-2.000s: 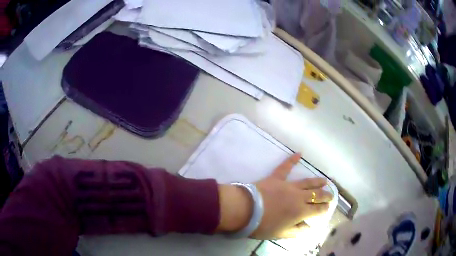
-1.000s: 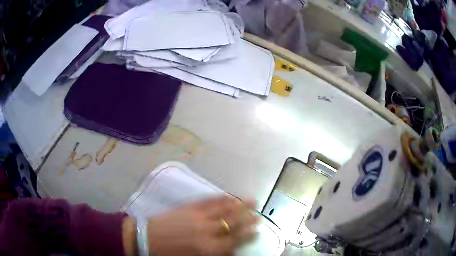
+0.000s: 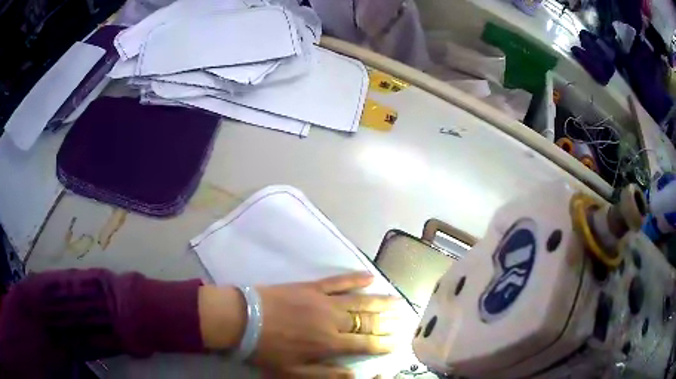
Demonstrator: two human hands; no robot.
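My left hand [image 3: 319, 322] reaches in from the left, in a maroon sleeve with a pale bangle and a gold ring. It lies flat, fingers spread, on a white-backed panel [image 3: 256, 233] without gripping it. The panel has rounded corners and a dark line along its edge. Its right end lies beside the cream sewing machine head [image 3: 511, 274], in bright lamp glow. The needle area is hidden by the head and the glare. My right hand is not in view.
A purple stack [image 3: 137, 155] lies on the left of the table, with a fanned white pile [image 3: 219, 41] behind it. A narrow white piece [image 3: 55, 92] lies far left. A steel plate [image 3: 411, 263] is set beside the head. Thread spools [image 3: 574, 152] lie in the trough.
Compared with one second ago, the panel lies further up the view with more of its left end showing, and it covers more of the steel plate. My left hand has moved right, towards the machine.
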